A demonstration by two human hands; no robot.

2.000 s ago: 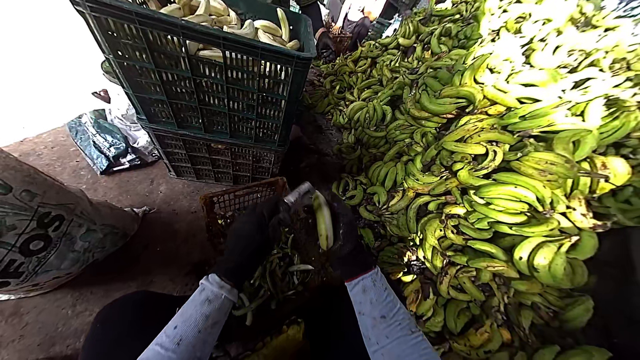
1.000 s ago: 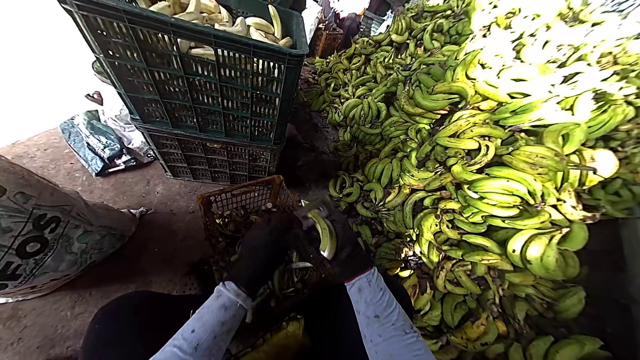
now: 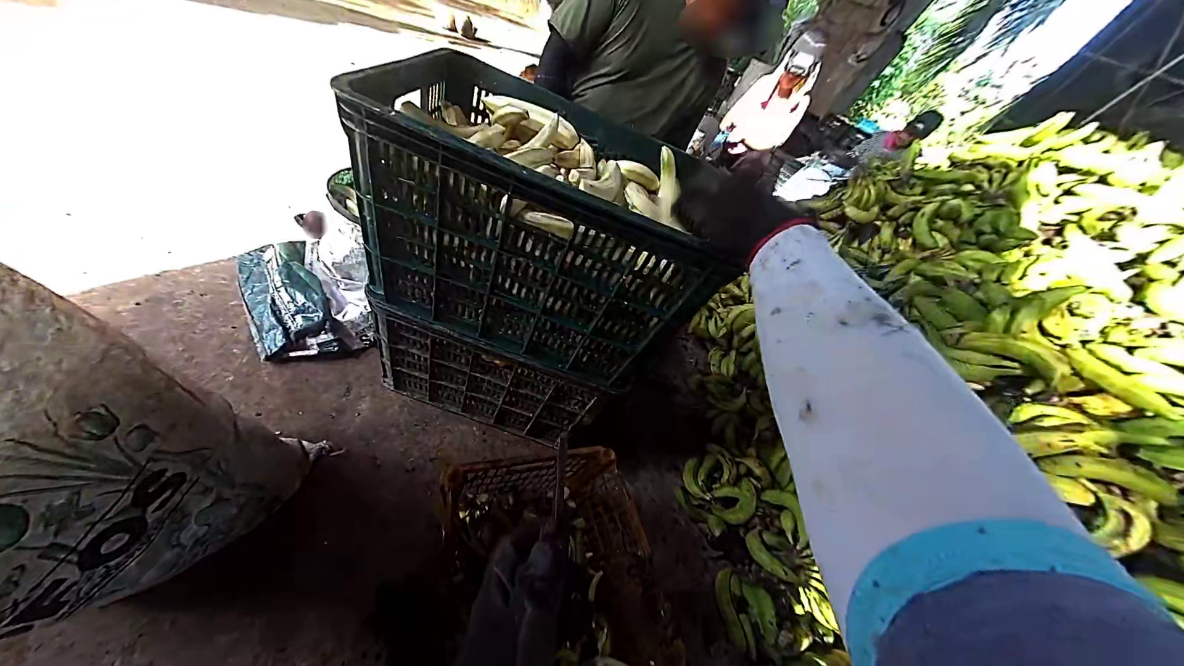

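My left hand point(image 3: 518, 587), in a dark glove, is low in the middle and grips a knife point(image 3: 561, 481) with its thin blade pointing up. My right arm reaches forward in a pale sleeve, and my dark-gloved right hand point(image 3: 740, 213) is at the right end of a green plastic crate point(image 3: 527, 268). Peeled plantains point(image 3: 546, 139) fill this crate; one peeled plantain point(image 3: 668, 185) stands upright beside my right fingers. Shadow and blur hide whether those fingers hold anything. Below my left hand is an orange-brown plastic crate point(image 3: 601, 462) with peel scraps in it.
A large heap of green plantains point(image 3: 999, 342) spreads along the right. Another dark crate point(image 3: 481, 375) supports the green one. A printed sack point(image 3: 120, 481) stands at left, with plastic bags point(image 3: 296, 301) on the floor behind. A person point(image 3: 638, 65) is beyond the crates; another point(image 3: 902, 139) is farther back.
My right hand has moved from the peeled plantain low in front of me, up and forward to the green crate's right end. My left hand stays low. The view has tilted up.
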